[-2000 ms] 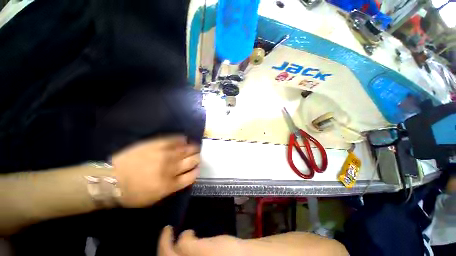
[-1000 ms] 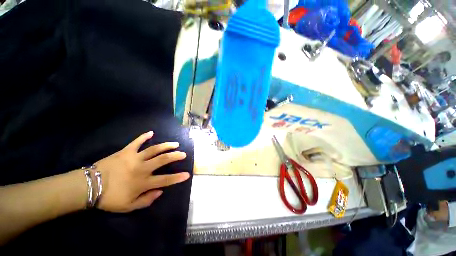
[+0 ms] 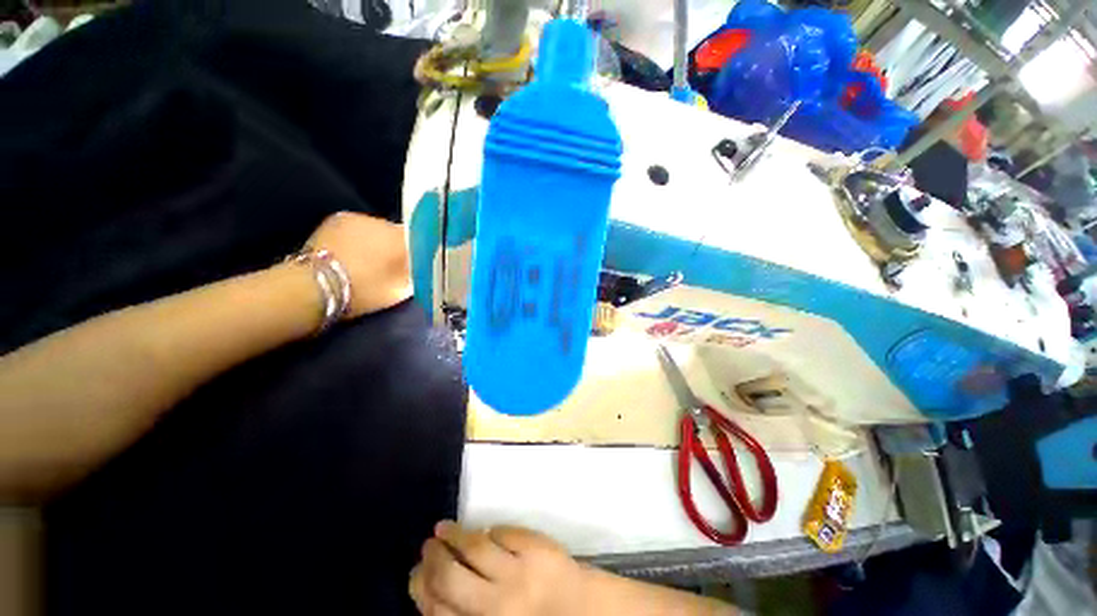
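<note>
Black cloth (image 3: 277, 421) covers the left side, its right edge lying along the needle area. My left hand (image 3: 371, 261) reaches forward over the cloth to the left end of the white and teal sewing machine head (image 3: 770, 289); its fingers are hidden behind the head. My right hand (image 3: 487, 575) is at the cloth's near right edge at the bottom, fingers curled down; whether it pinches the cloth is unclear. The blue lamp (image 3: 535, 241) blocks most of the needle area, where a bright spot lights the cloth edge.
Red-handled scissors (image 3: 725, 472) lie on the machine bed, blades pointing away. A yellow-orange packet (image 3: 830, 505) lies right of them. A measuring strip (image 3: 746, 556) runs along the table's front edge. A dark control box (image 3: 1068, 455) is far right. Blue bags (image 3: 782, 72) stand behind.
My left hand has moved forward from flat on the cloth to behind the machine head's left end. My right hand has come back into view at the bottom. The view has shifted slightly.
</note>
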